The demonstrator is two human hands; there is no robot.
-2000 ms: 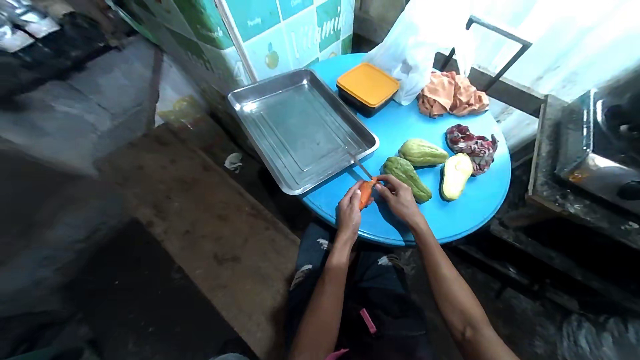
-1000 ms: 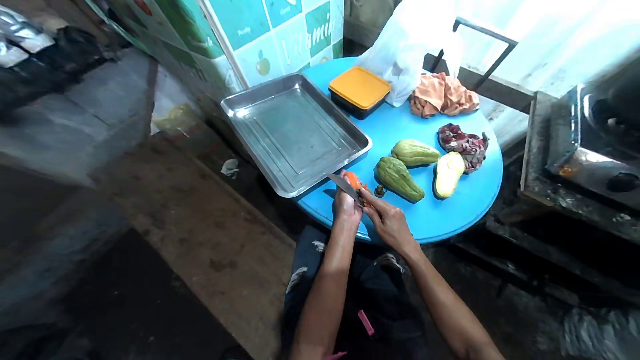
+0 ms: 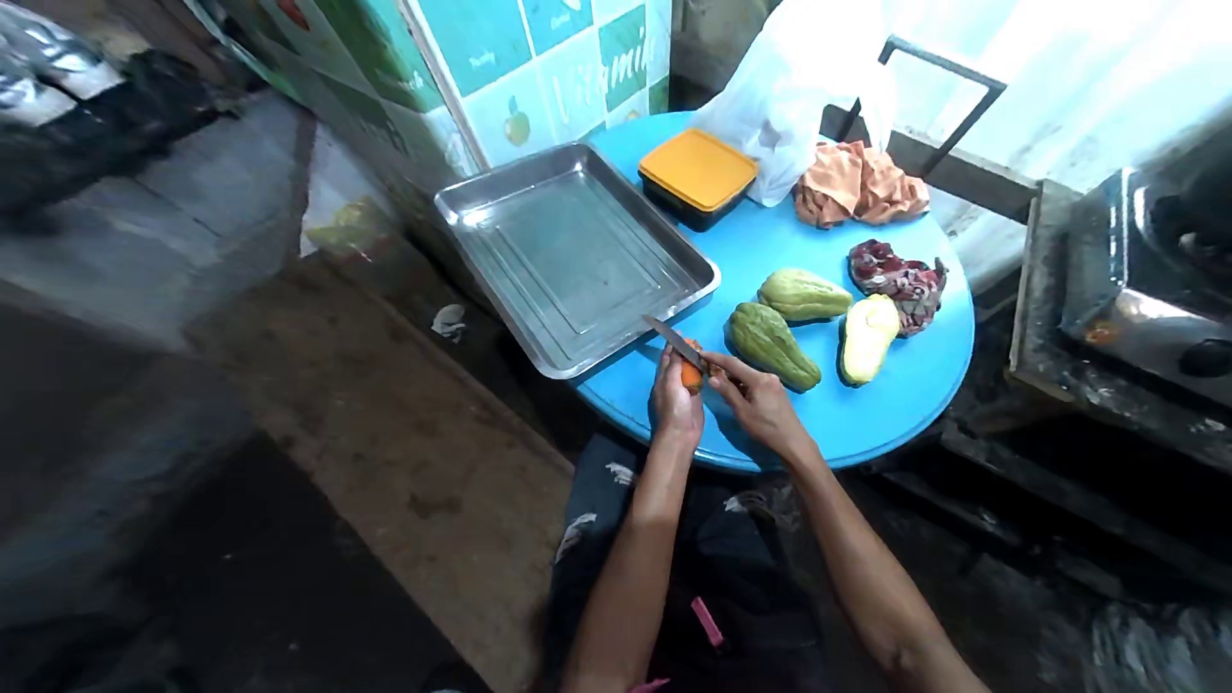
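My left hand (image 3: pixel 678 397) holds a carrot (image 3: pixel 691 375) over the near edge of the round blue table. My right hand (image 3: pixel 758 399) grips a knife (image 3: pixel 677 343) by its handle, and the blade lies across the carrot, its tip pointing to the metal tray (image 3: pixel 568 363). Right of my hands lie two green chayotes, one nearer (image 3: pixel 770 346) and one farther (image 3: pixel 805 295). Beside them rests a pale, yellowish halved vegetable (image 3: pixel 869 342), touching a dark red and grey crumpled heap (image 3: pixel 900 281) that I cannot identify.
Behind the tray's right side stands a black container with an orange lid (image 3: pixel 699 170). A white plastic bag (image 3: pixel 782 96) and a crumpled orange cloth (image 3: pixel 859 185) are at the table's back. A gas stove (image 3: pixel 1150 318) stands at the right, a patterned panel (image 3: pixel 539 96) behind the tray.
The knife, largely hidden by my hands two seconds ago, now shows its blade across the carrot. Both hands stay close together at the table's near edge.
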